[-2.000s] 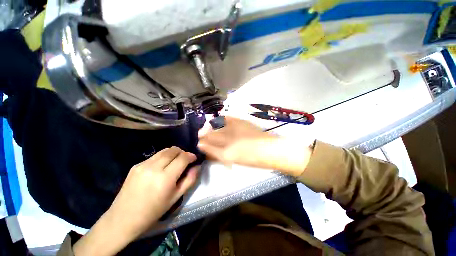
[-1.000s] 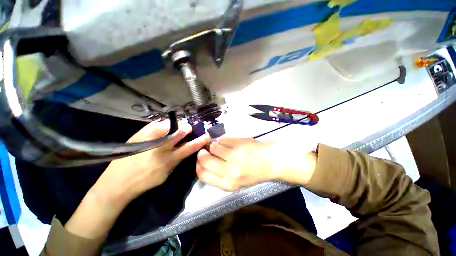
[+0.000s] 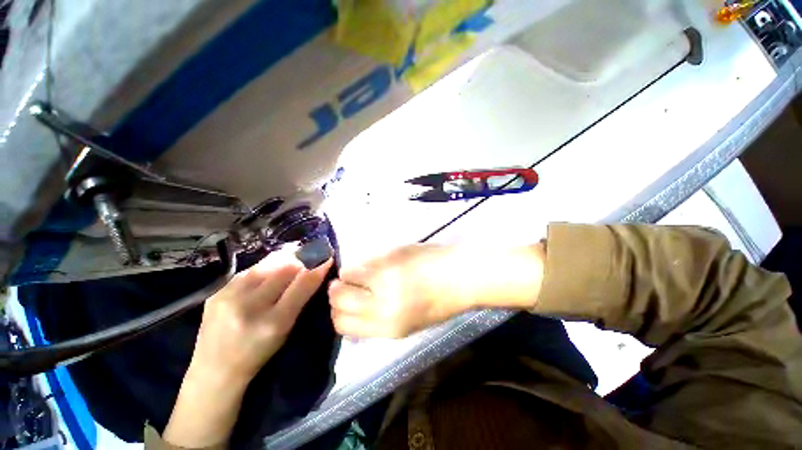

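The black garment (image 3: 123, 352) lies left of the needle area and under my left hand, spilling over the table's front edge. My left hand (image 3: 251, 316) presses and pinches the cloth beside the presser foot area. My right hand (image 3: 396, 294) is curled with its fingertips at the cloth's right edge, close to my left fingertips; whether it pinches the cloth is hidden. A small dark grey block (image 3: 314, 253) sits by the foot, just above my fingertips. The needle and stitch point are hidden.
Thread snips (image 3: 475, 183) lie right of the needle area. The white sewing machine head (image 3: 264, 114) with blue stripe and yellow tape looms above. A curved metal part (image 3: 132, 327) crosses the left side above the cloth. The ruler-marked table edge (image 3: 655, 206) runs along the front.
The view has swung closer to the machine head. My left hand moved up to the foot over the last two seconds. My right hand has drawn slightly down from the needle area.
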